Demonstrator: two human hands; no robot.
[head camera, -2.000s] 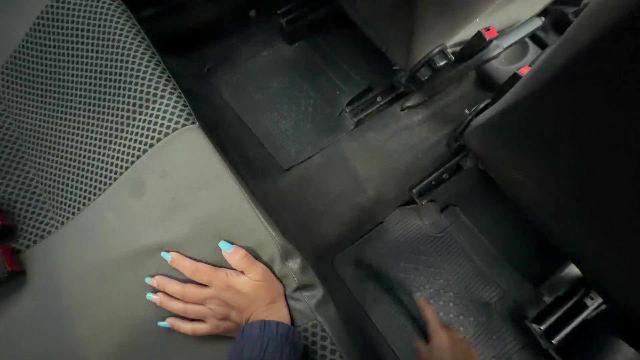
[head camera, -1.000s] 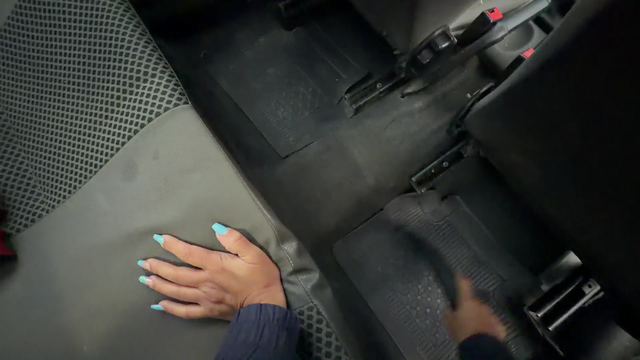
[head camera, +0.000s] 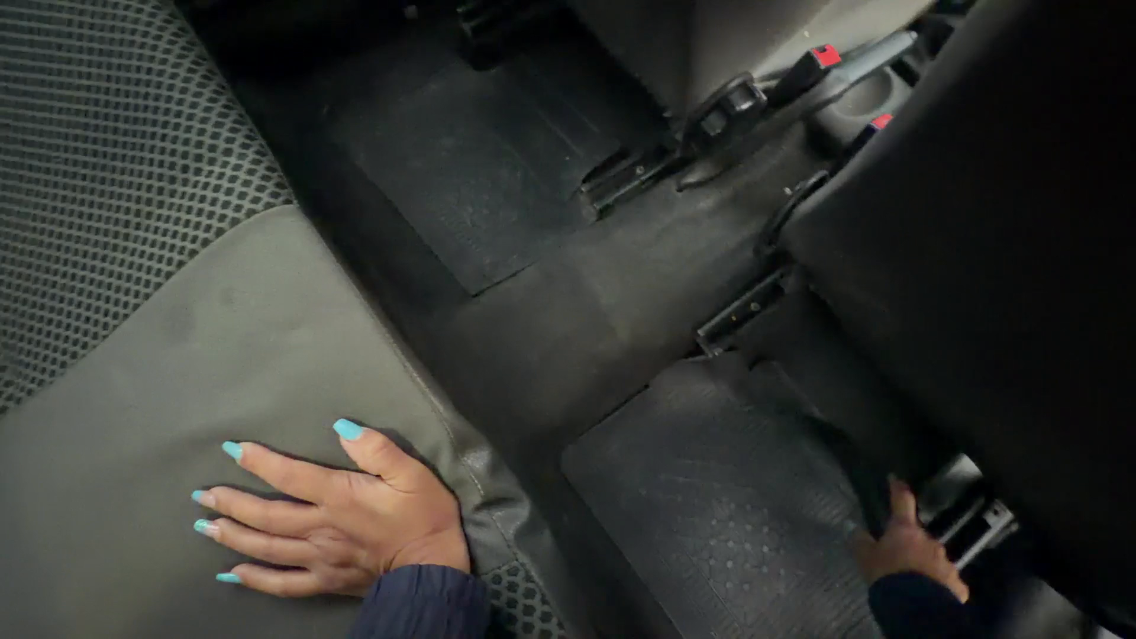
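My left hand, with light blue nails, lies flat with spread fingers on the grey car rear seat cushion. At the lower right, my right hand grips a dark, long object, perhaps a brush; blur and shadow hide its exact shape. It is over the right part of a black ribbed rubber floor mat, close to a metal seat rail. Both wrists are in dark blue sleeves.
A front seat back overhangs the right side. Another rubber mat lies farther up, beyond the raised floor tunnel. Near the top right are a handbrake lever and red-buttoned seat belt buckles. Black seat rails border the footwells.
My right hand has moved rightward across the near mat with the dark object, toward the metal seat rail. My left hand stays spread on the seat cushion.
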